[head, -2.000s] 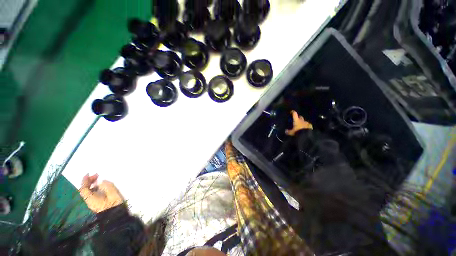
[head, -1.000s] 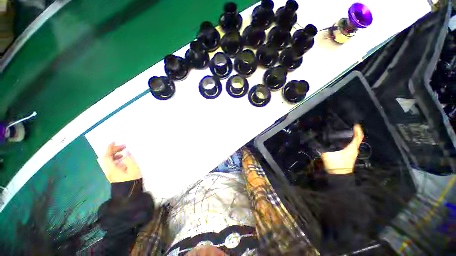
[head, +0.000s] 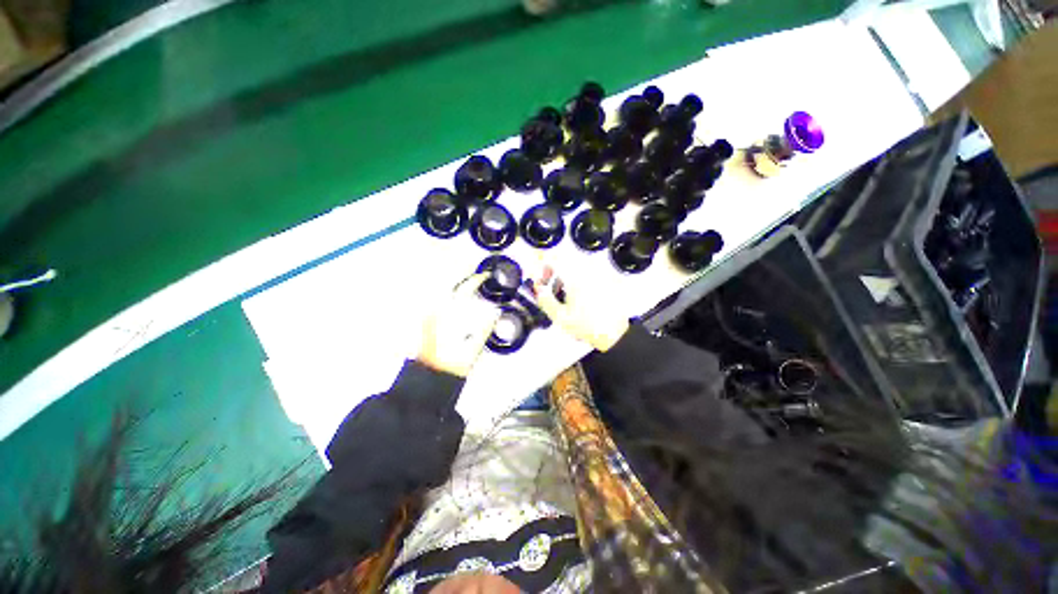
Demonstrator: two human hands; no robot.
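My left hand (head: 450,330) is at the near part of the white sheet (head: 337,296), its fingers against a black flanged sleeve (head: 501,279). My right hand (head: 580,311) is just to the right, its fingers at the dark neck of a second black flanged sleeve (head: 508,330). The two sleeves lie close together between my hands; their exact contact with my fingertips is partly hidden. Several more black flanged sleeves (head: 542,225) stand in rows beyond my hands.
A purple-ended unit (head: 803,132) stands past the rows at the right. A black tote (head: 801,261) with loose black parts is beside the bench on the right, with another tote (head: 928,244) beyond it. The green belt (head: 290,104) runs along the far side.
My right hand has come out of the tote to the sheet. My left hand has moved right to meet it. Two black sleeves now show between them. The view has shifted.
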